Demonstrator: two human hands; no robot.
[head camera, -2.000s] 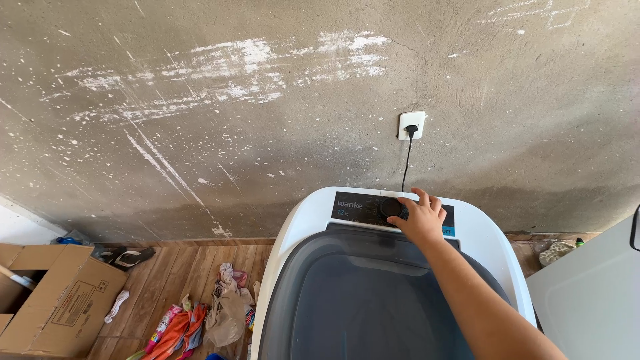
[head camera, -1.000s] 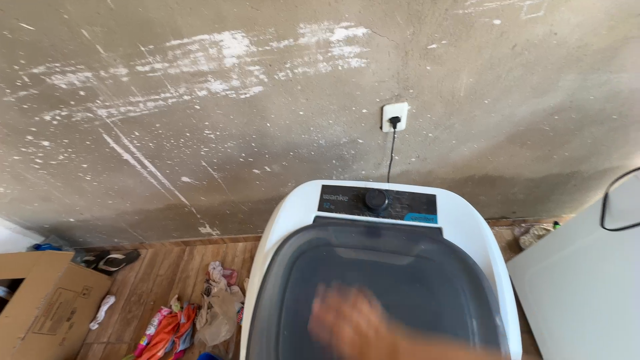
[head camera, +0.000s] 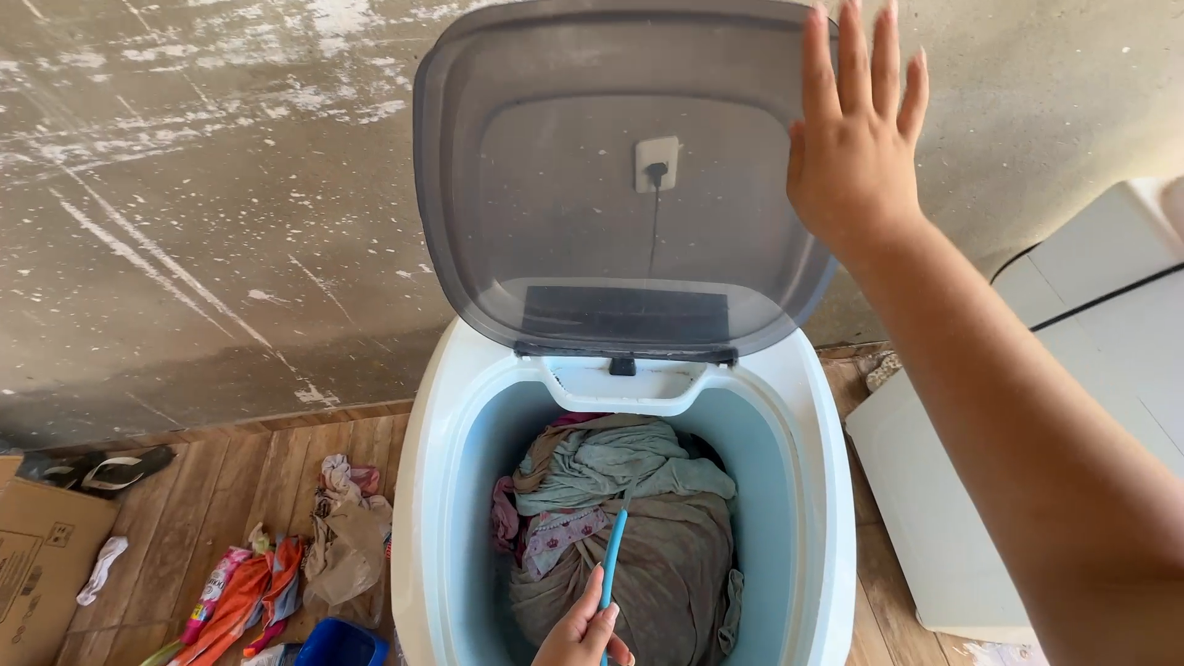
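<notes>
A white top-loading washing machine (head camera: 823, 518) stands with its smoky see-through lid (head camera: 629, 222) raised. My right hand (head camera: 856, 157) is at the lid's upper right edge, palm toward it and fingers spread. In my left hand (head camera: 587, 629), low in the middle, is the handle of a slim blue utensil (head camera: 614, 555), maybe a knife; its thin tip points at the laundry. Inside the light blue tub lie a grey-green cloth (head camera: 629, 462), a bunched brownish cloth (head camera: 666, 573) and a small patterned cloth (head camera: 562, 538). The lid overlaps the control panel (head camera: 626, 313).
Behind the machine, a plug sits in a wall socket (head camera: 656, 165). A white appliance (head camera: 962, 509) stands at the right. On the wooden floor at the left are a cardboard box (head camera: 46, 564), flip-flops (head camera: 125, 470), a white sock (head camera: 102, 571), orange cloth (head camera: 240, 606) and a blue container (head camera: 342, 645).
The lid, closed in both earlier frames, is now up and the laundry shows. My right hand has moved from the control knob to the lid's edge. My left hand has come into view with the blue utensil.
</notes>
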